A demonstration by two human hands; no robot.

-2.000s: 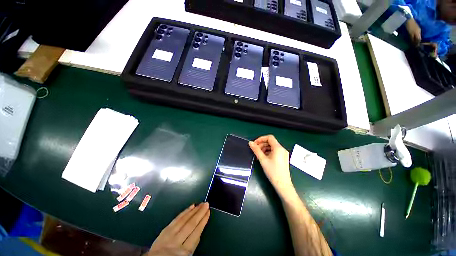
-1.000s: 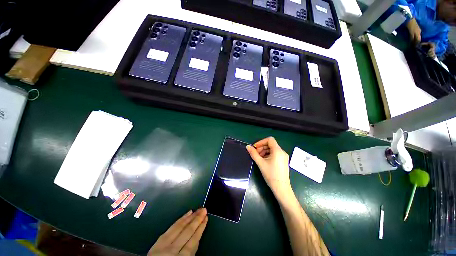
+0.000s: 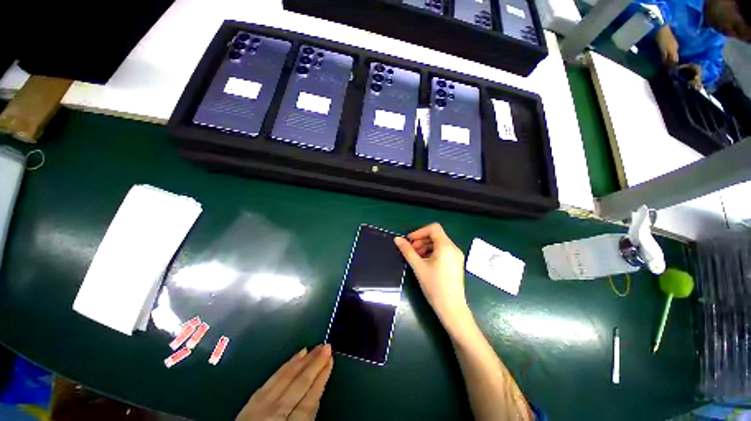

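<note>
A smartphone (image 3: pixel 366 296) lies screen up on the green mat, glossy black with glare across it. My right hand (image 3: pixel 436 267) touches its upper right corner with thumb and fingertips. My left hand (image 3: pixel 290 385) is flat with fingers together, fingertips at the phone's lower left corner; it is cut off by the bottom edge. Clear film (image 3: pixel 251 238) lies left of the phone, seen mostly by glare. Red-and-white strips (image 3: pixel 218 350) lie near it. A small white cloth (image 3: pixel 495 266) lies right of my right hand.
A foam tray (image 3: pixel 362 182) with phones lies behind, its rightmost slot holding a paper label (image 3: pixel 503 120). A wipe stack (image 3: pixel 138 255) is left. At right are a bottle (image 3: pixel 586 256), a green-headed stick (image 3: pixel 675 284), a thin pale tool (image 3: pixel 616 356) and clear trays (image 3: pixel 725 321). A person in blue (image 3: pixel 683 37) is beyond.
The whole view has shifted, so things sit further left in the picture. Both hands keep about the same places at the phone's corners.
</note>
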